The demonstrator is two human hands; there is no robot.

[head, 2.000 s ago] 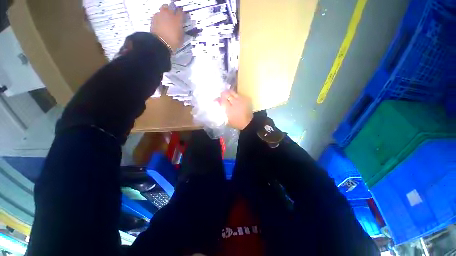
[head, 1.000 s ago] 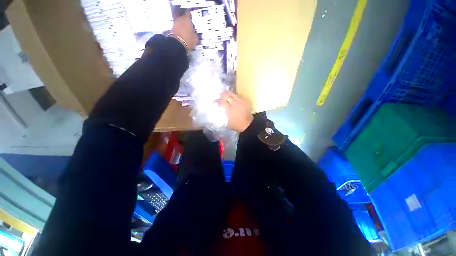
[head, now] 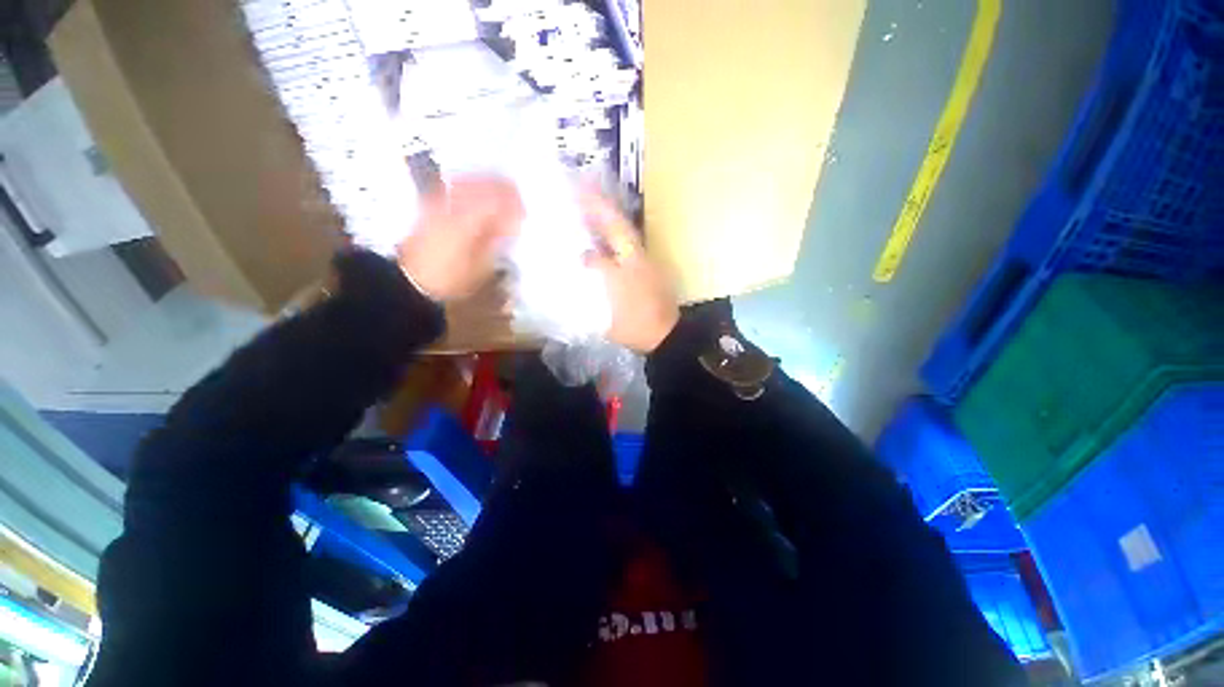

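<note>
The open brown carton [head: 188,161] holds rows and loose piles of small white packets [head: 316,101]. A shiny clear bag [head: 550,275], washed out by glare, hangs over the carton's near side. My right hand [head: 634,285] is closed on the right side of the bag. My left hand [head: 463,239] is blurred at the bag's left side; its grip and anything in it cannot be made out. A bright white sheet-like shape, perhaps the bag's upper part, extends from between the hands over the packets.
The carton's wide flap [head: 732,148] lies to the right. Beyond it are grey floor with a yellow line [head: 940,141], a green crate [head: 1074,383] and a blue crate [head: 1141,510]. A keyboard [head: 440,532] is on a blue tray below left. A white bench [head: 161,356] is at left.
My left hand has moved from the packets at the back of the carton down towards me, beside the bag. The bright white shape now extends farther up over the packets. My right hand has barely moved.
</note>
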